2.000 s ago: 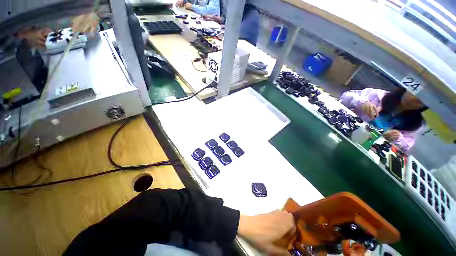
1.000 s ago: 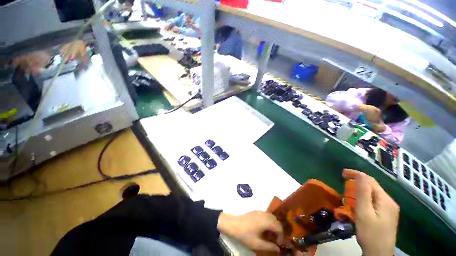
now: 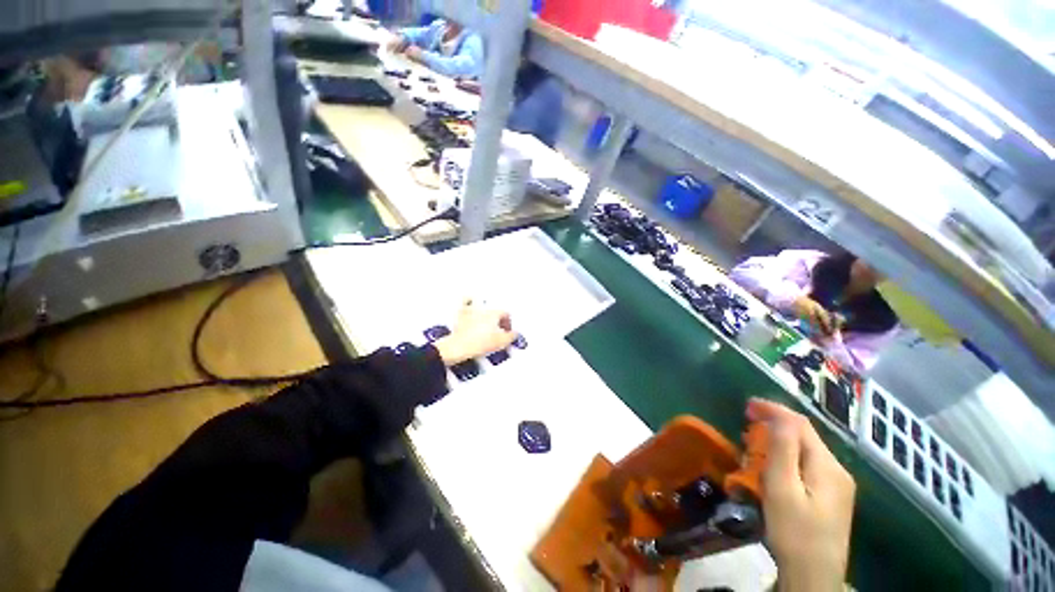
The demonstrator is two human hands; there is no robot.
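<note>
The toggle press fixture point(image 3: 578, 520) has an orange base and upright plate with a dark and silver toggle clamp mechanism point(image 3: 712, 526). My right hand point(image 3: 810, 497) is closed around its orange press handle point(image 3: 754, 457). My left hand point(image 3: 472, 333) is over the rows of small black housings point(image 3: 465, 369), with its fingertips at the far row. Whether it holds a housing cannot be told. The hand and sleeve hide some housings. One single black housing point(image 3: 533, 436) lies apart on the white surface point(image 3: 498, 486). The fixture nest is not clear.
A white tray point(image 3: 596, 287) lies behind the rows. A green belt point(image 3: 648, 364) runs beyond the bench, with dark parts point(image 3: 706, 303) along its far side and a person in pink point(image 3: 775, 278) opposite. White part trays point(image 3: 926, 463) stand at right. A grey machine point(image 3: 139, 254) stands left.
My left hand has moved from the fixture away to the rows of housings. My right hand has come into view and stays on the handle. The camera view has shifted.
</note>
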